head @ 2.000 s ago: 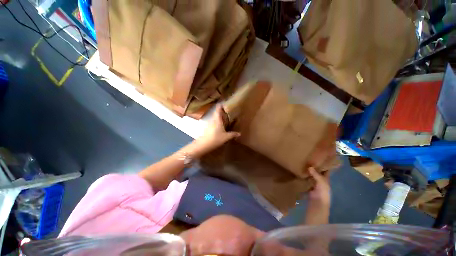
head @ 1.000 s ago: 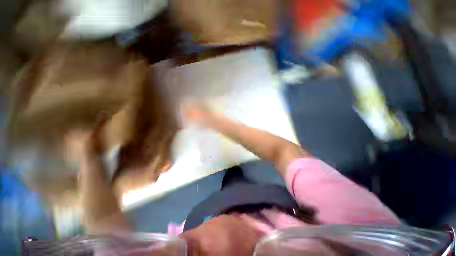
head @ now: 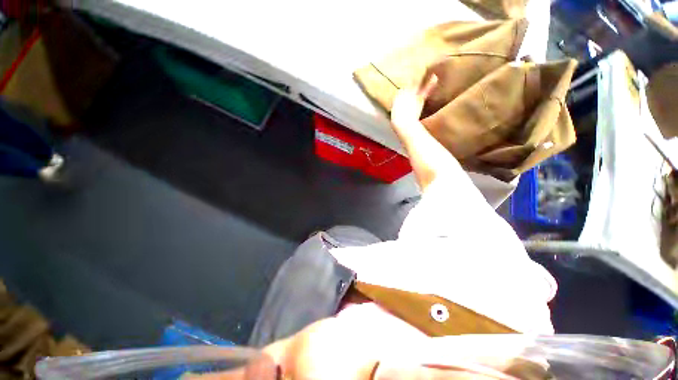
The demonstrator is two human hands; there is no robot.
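Several creased brown bag pieces (head: 476, 93) lie in a heap at the edge of the white table, at the upper right. My right hand (head: 415, 102) is at the heap's left end. It grips a brown flap, with one digit showing on top and the other fingers mostly hidden. My right arm and sleeve are washed out by bright light. My left hand is out of the picture.
The white table (head: 297, 37) runs across the top. A red box (head: 353, 152) and a green box (head: 223, 89) are below it. A blue bin (head: 526, 197) and another pale table (head: 611, 148) are at right. A person's shoe (head: 52, 169) is at far left.
The view has swung from the first worktable and blue machine to another white table. My left hand has left the picture. My right hand has gone from the bare tabletop to brown bag pieces.
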